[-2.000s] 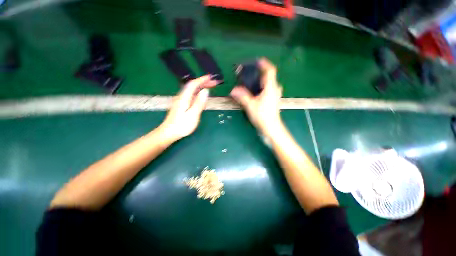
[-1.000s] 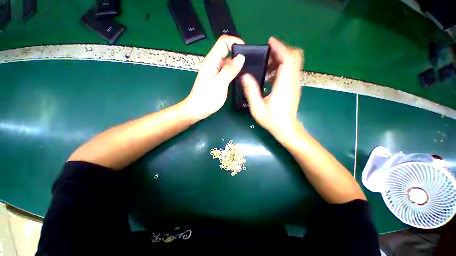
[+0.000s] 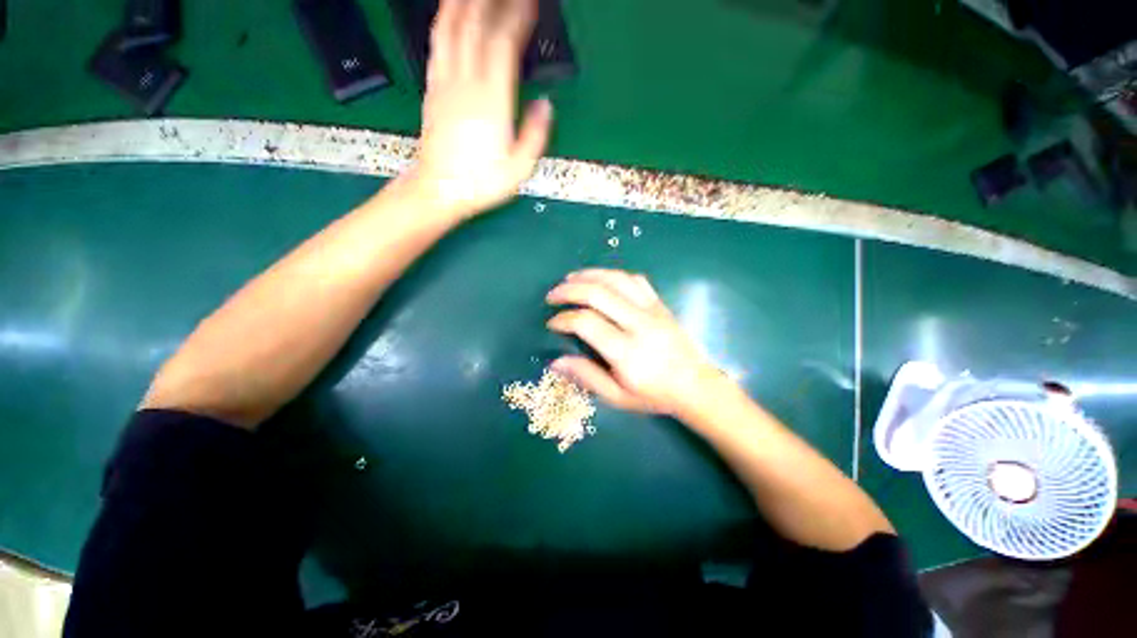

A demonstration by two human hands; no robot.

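Observation:
My left hand (image 3: 476, 119) reaches over the belt, slightly blurred, with its thumb spread from the fingers. Its fingers partly cover black oblong units, one of which (image 3: 549, 52) shows to the right of them. I see nothing gripped in it; contact with the units is unclear. My right hand (image 3: 638, 343) is low over the bench with its fingers apart and bent. Its thumb is at the upper right of the pile of tiny pale-gold rings (image 3: 552, 409). No held part shows in it. A few single rings (image 3: 614, 242) lie between the pile and the rail.
The green belt (image 3: 723, 112) lies beyond the speckled whitish rail (image 3: 698, 193). More black units lie on it at the left (image 3: 339, 50) and far right (image 3: 997, 181). A white desk fan (image 3: 1016, 480) stands on the green bench (image 3: 200, 287) at the right.
My hands have parted and the black unit is no longer between them. My left hand has moved up and left over the belt; my right hand has come down to the ring pile.

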